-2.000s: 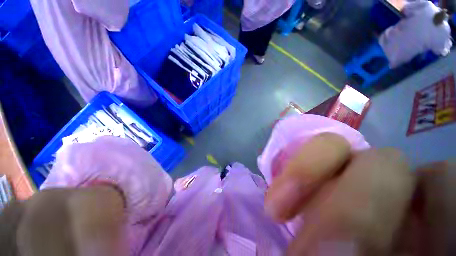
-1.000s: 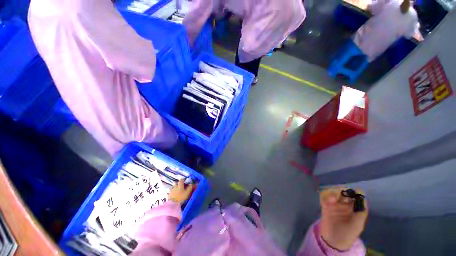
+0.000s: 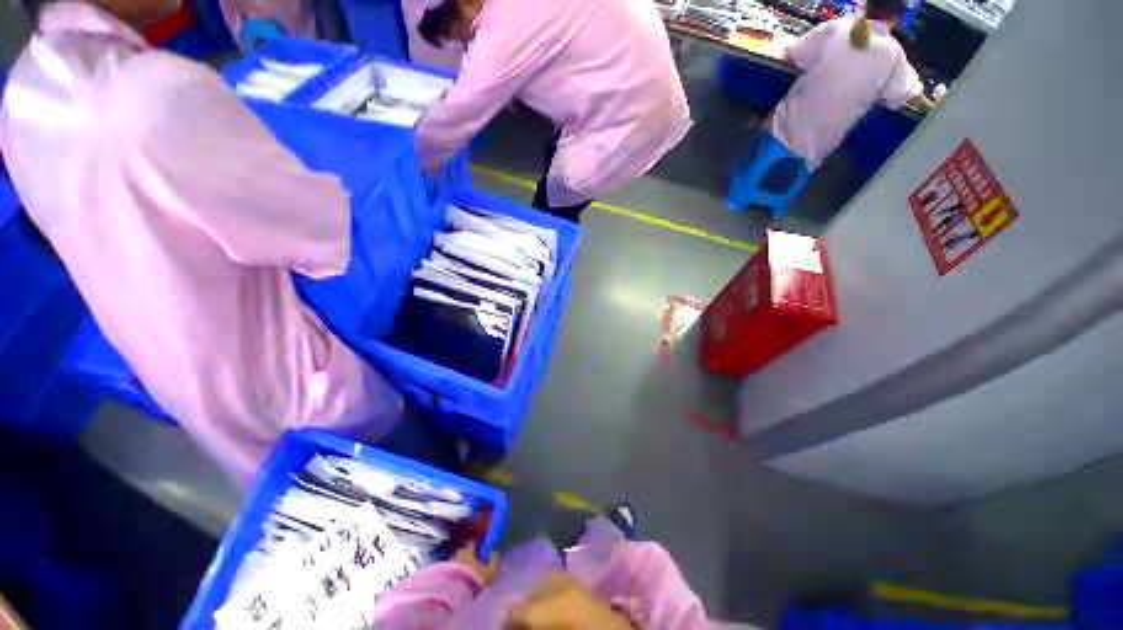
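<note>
A blue bin [image 3: 281,474] stands at the lower left, filled with upright white sleeves [image 3: 400,490]. A white paper label [image 3: 323,576] with black handwriting lies on its contents. My left hand [image 3: 474,565] touches the bin's right rim near the close corner; how its fingers close there cannot be told. My right hand [image 3: 567,608] is at the bottom edge in front of my smock, small, blurred and cut off; its fingers are hidden. Another blue bin [image 3: 542,338], just beyond, holds white sleeves and a glossy black tablet [image 3: 451,332].
A person in a pink smock [image 3: 185,197] stands at the left beside the bins. Another person [image 3: 573,92] bends over further bins. A third sits on a blue stool [image 3: 770,172]. A red box [image 3: 770,308] stands by the right wall. Yellow lines cross the grey floor.
The view has turned and shifted. My left hand has moved from the sleeves to the bin's rim. My right hand has moved from the right to the bottom middle.
</note>
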